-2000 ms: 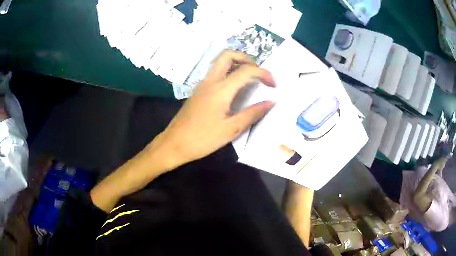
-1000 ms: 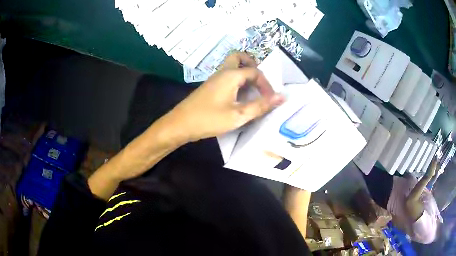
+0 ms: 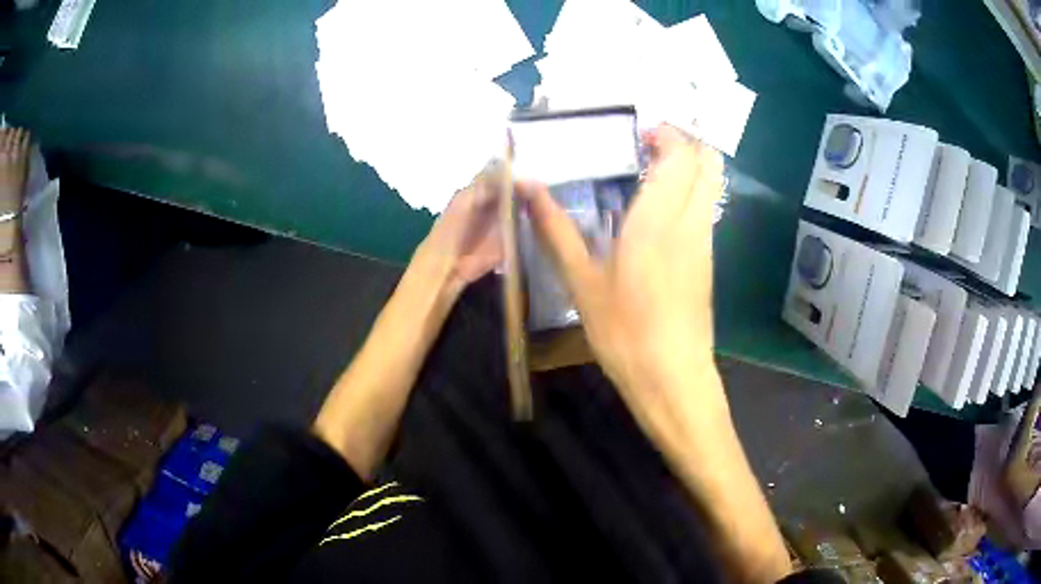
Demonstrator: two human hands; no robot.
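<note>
An open retail box [image 3: 517, 331] is held between my two hands, its edge-on wall and brown inside showing, with a white flap at its far end. Something clear and shiny, like a plastic insert, shows inside it, partly hidden by my right hand. My left hand [image 3: 470, 234] holds the box from the left side. My right hand [image 3: 656, 251] is on its right side, fingers at the far end and thumb across the opening. Both hands are slightly blurred.
Two fanned piles of white leaflets [image 3: 411, 97] lie beyond the hands. Rows of white retail boxes [image 3: 873, 171] stand at right. Clear plastic pieces [image 3: 862, 51] lie at far right. A white bag [image 3: 29, 354] is at left; blue packs [image 3: 183, 485] and cartons lie below. Part of a person shows at the right edge.
The box has turned from its printed front to edge-on, with its inside showing. My right hand has come up from beneath it into full view. My left hand has moved to the box's left side.
</note>
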